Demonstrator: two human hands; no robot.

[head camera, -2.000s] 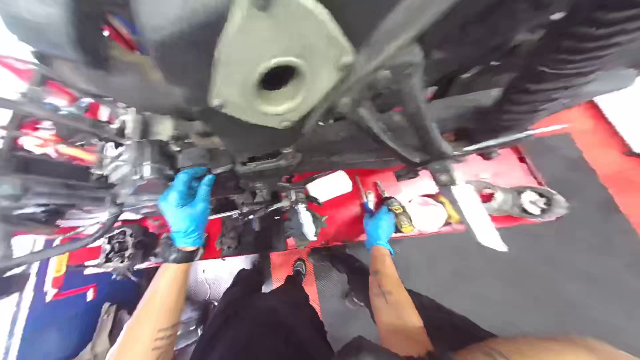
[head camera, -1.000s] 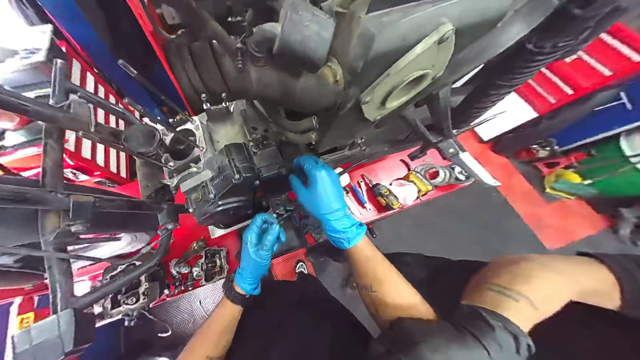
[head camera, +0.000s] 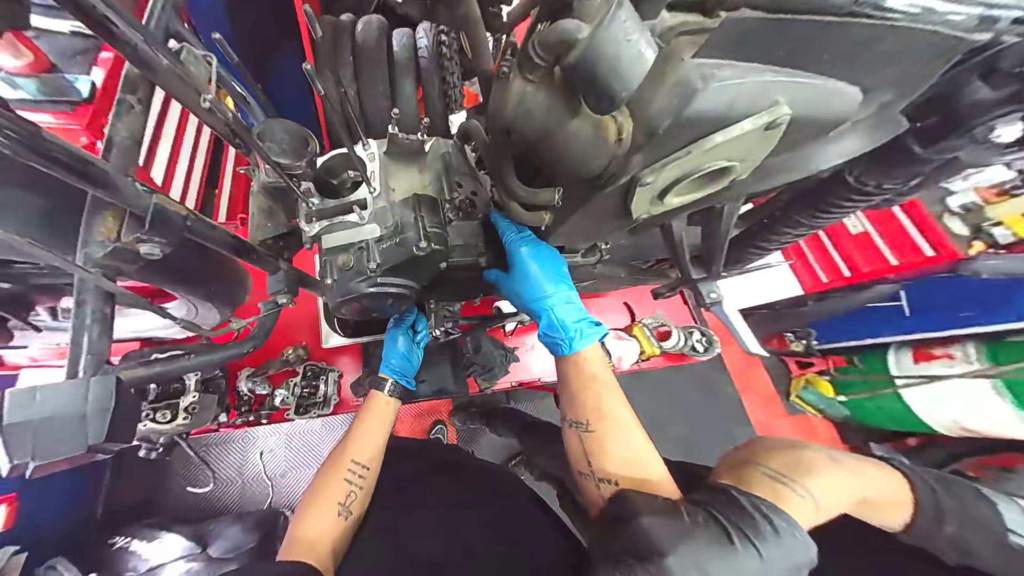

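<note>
A motorcycle engine crankcase sits in the frame, with its cylinder bore open and studs standing up. My left hand, in a blue glove, is at the lower edge of the round engine cover; its fingertips are bunched, and what lies between them cannot be made out. My right hand, also gloved in blue, reaches to the engine's right side, below the rubber hoses. Its thumb stands apart from the fingers, whose tips are partly hidden behind the engine.
Dark frame tubes cross the left side. Cylinder head parts and a black cloth lie on the red bench, with a metal tray under the engine. Ring-shaped parts lie to the right. A plate with a round opening hangs upper right.
The view has shifted a lot. Both hands have come from farther apart to the engine; since one second ago, the left hand has moved to the round cover's lower edge.
</note>
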